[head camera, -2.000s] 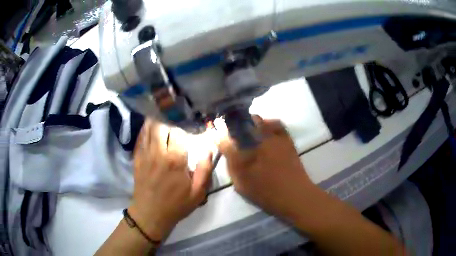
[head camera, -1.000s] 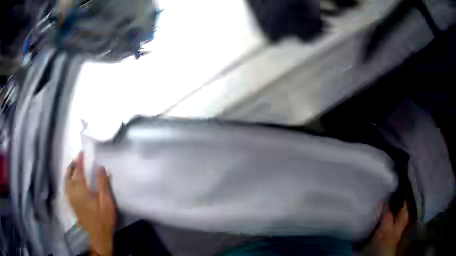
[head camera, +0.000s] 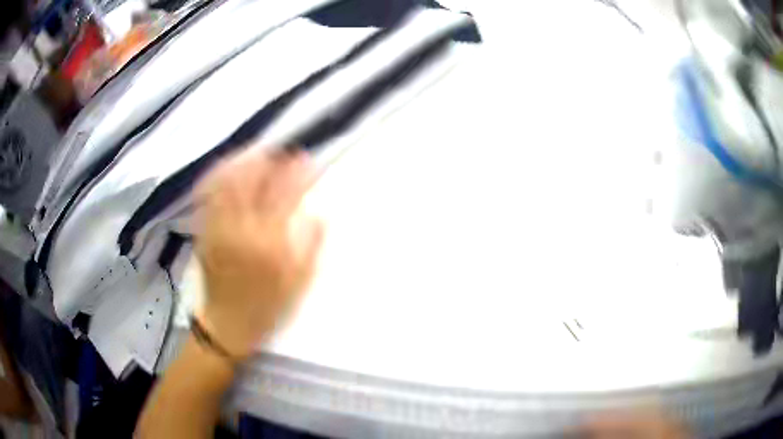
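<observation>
A bundle of light panels with dark stripes (head camera: 202, 116) lies in long folds on the left of the white table. My left hand (head camera: 253, 240), blurred and wearing a thin dark wristband, is on the near right edge of the bundle. Its fingertips meet a pale and dark fold; whether they grip it I cannot tell. Pale ends with rows of small dots (head camera: 137, 313) hang at the table's left edge. Of my right hand (head camera: 635, 424) only a blurred part shows at the bottom edge, and its fingers are hidden.
The white sewing machine (head camera: 717, 184) with a blue stripe stands at the far right. The grey ruler edge (head camera: 369, 394) curves along the front of the white table (head camera: 481, 240). Blurred coloured items lie beyond the bundle at upper left.
The view has swung left from the machine. The large light panel that both hands held apart is no longer seen spread out. My left hand is now at the bundle; my right is mostly out of view.
</observation>
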